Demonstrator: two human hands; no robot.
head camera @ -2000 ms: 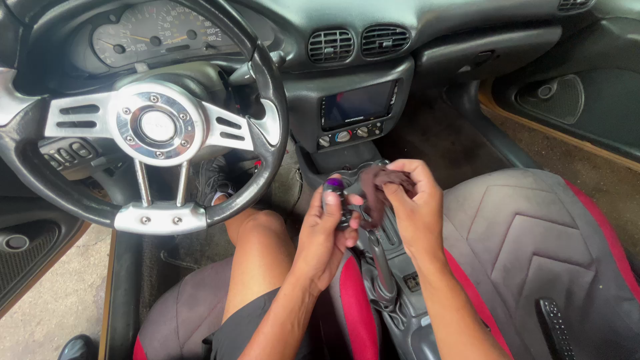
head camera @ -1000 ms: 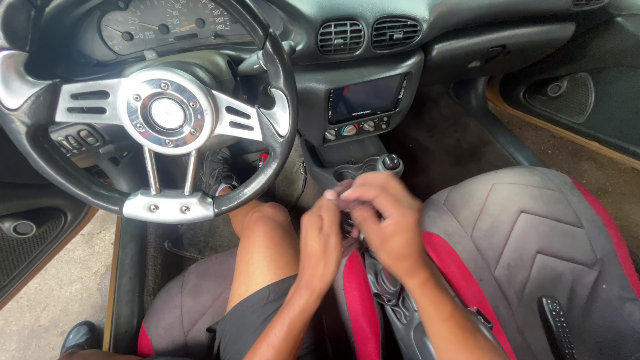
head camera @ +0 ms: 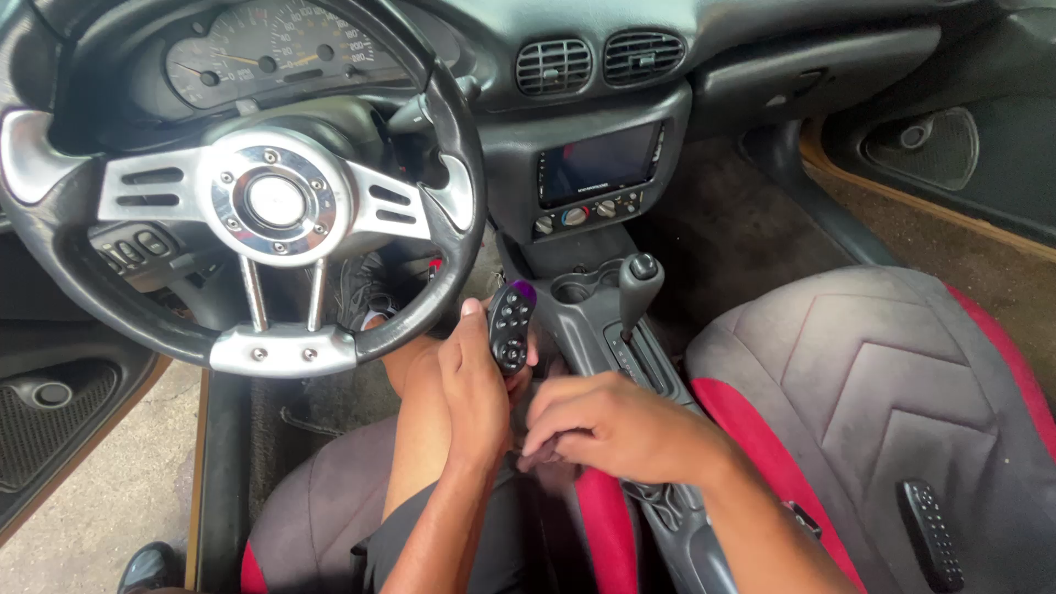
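Note:
My left hand (head camera: 478,379) holds a small black remote control (head camera: 510,326) upright, its round buttons facing up and a purple patch at its top end. It is just right of the steering wheel's lower rim (head camera: 404,326). Below and to the right, my right hand (head camera: 602,425) has bent fingers and hovers over the edge of the driver's seat. Something brownish and blurred, perhaps a cloth, shows under its fingers; whether they grip it I cannot tell. The gear lever (head camera: 640,289) rises from the centre console beyond my right hand.
A second, longer black remote (head camera: 932,536) lies on the grey and red passenger seat (head camera: 841,396). Cup holders (head camera: 571,289) sit left of the gear lever. Above them are the climate knobs (head camera: 575,216) and a dark head unit screen (head camera: 601,165). Both front doors stand open.
Two seconds ago the right hand held a brownish cloth right of the remote; one second ago both hands were together. Now the right hand is apart and lower, and the remote is plainly visible.

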